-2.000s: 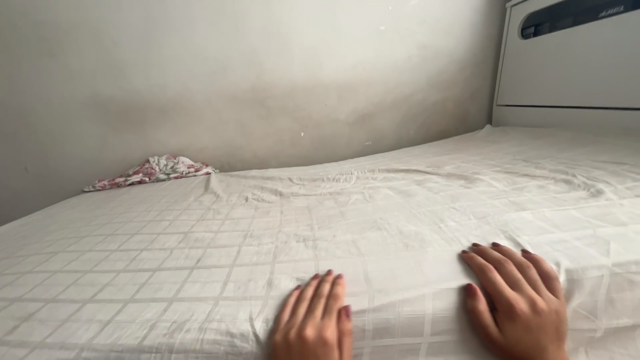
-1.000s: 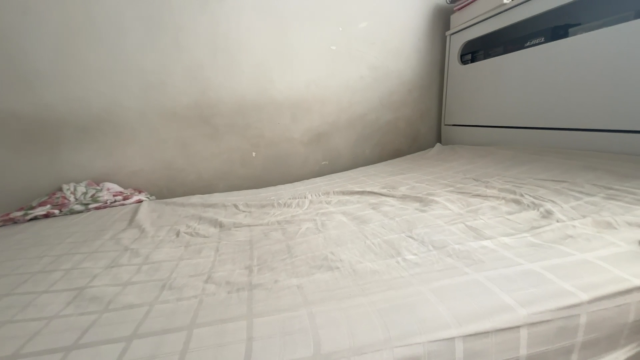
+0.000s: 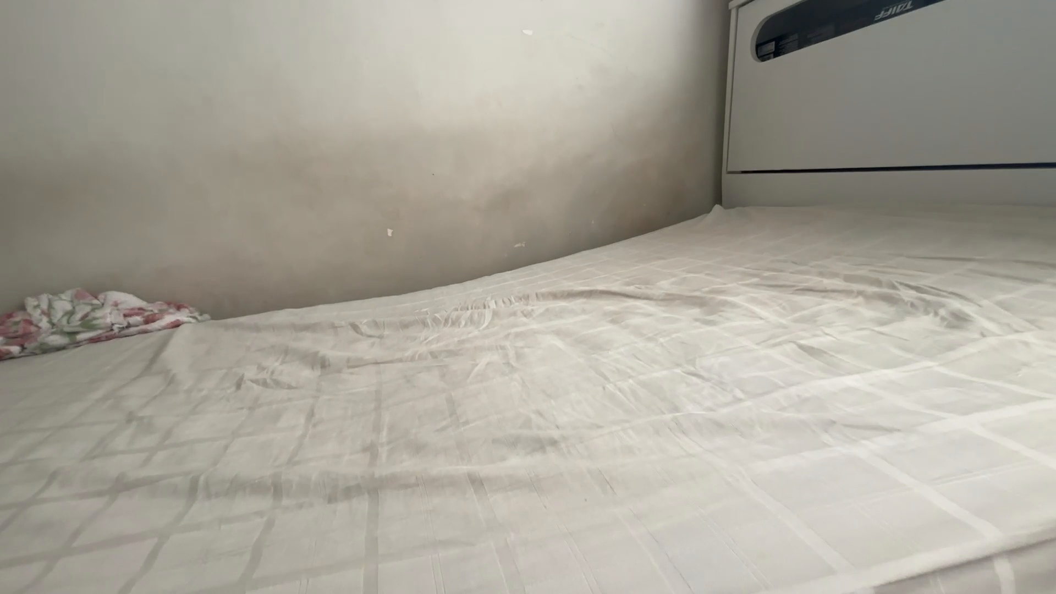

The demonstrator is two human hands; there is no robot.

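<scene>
Neither my left hand nor my right hand shows in the head view. A white checked bed sheet (image 3: 495, 462) covers the mattress and spreads across the lower part of the view. Wrinkles run over its middle and right side, and its near edge drops away at the bottom right. At the far left, a crumpled floral cloth (image 3: 91, 318) in white, red and green lies on the bed against the wall.
Behind the bed stands a grey wall (image 3: 396, 124) with brownish stains and small chipped spots. A pale headboard (image 3: 891, 115) with a rounded dark slot rises at the right; a dark object bearing writing shows inside the slot.
Two seconds ago both my hands lay on the near part of the sheet; they have since left the view. The view has shifted to the right.
</scene>
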